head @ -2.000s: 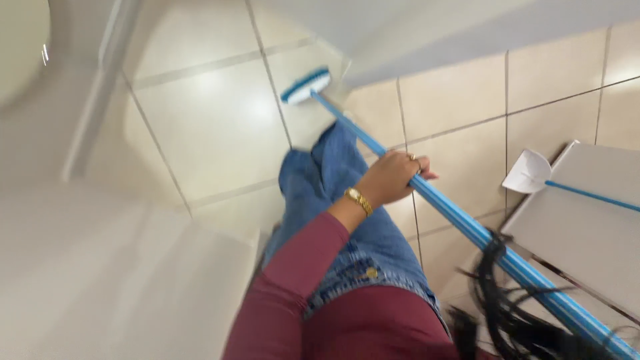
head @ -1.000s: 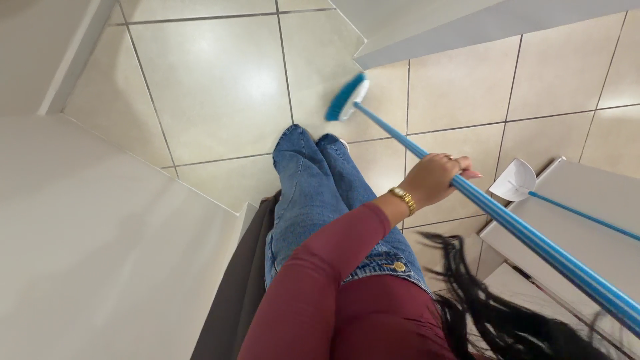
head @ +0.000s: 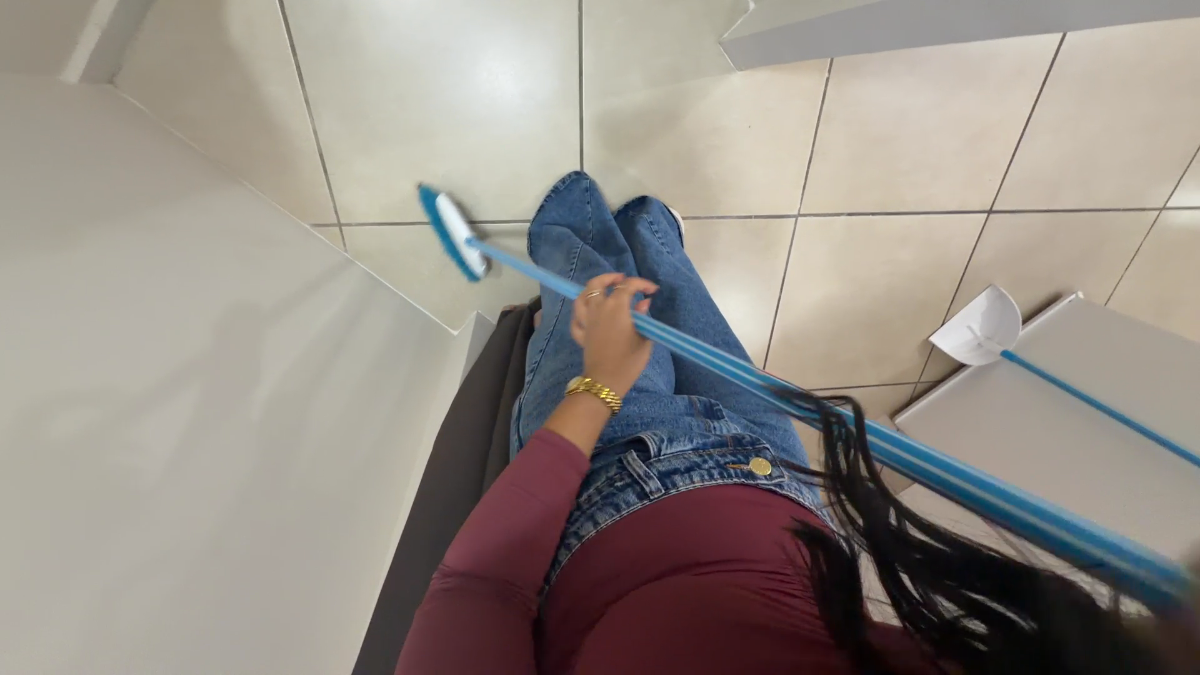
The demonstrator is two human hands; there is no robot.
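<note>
My left hand [head: 614, 323], with a gold watch at the wrist, is closed around the blue striped handle of a broom [head: 750, 375]. The handle runs diagonally from the lower right edge, past my jeans, to the broom head [head: 457, 232] at the upper left. That head is white with blue bristles and is at the tiled floor, left of my feet, near the wall. My right hand cannot be made out; the handle's upper end is blurred at the lower right edge, behind dark hair.
A white long-handled dustpan [head: 980, 328] with a blue handle is by a pale panel [head: 1078, 403] at the right. A white wall [head: 206, 375] fills the left, with a dark grey item [head: 431, 525] beside my leg. A grey-white edge [head: 891, 47] juts in above.
The broom head has swung left, from the right side of my feet to their left side near the wall. My left hand has moved left with the handle still in it.
</note>
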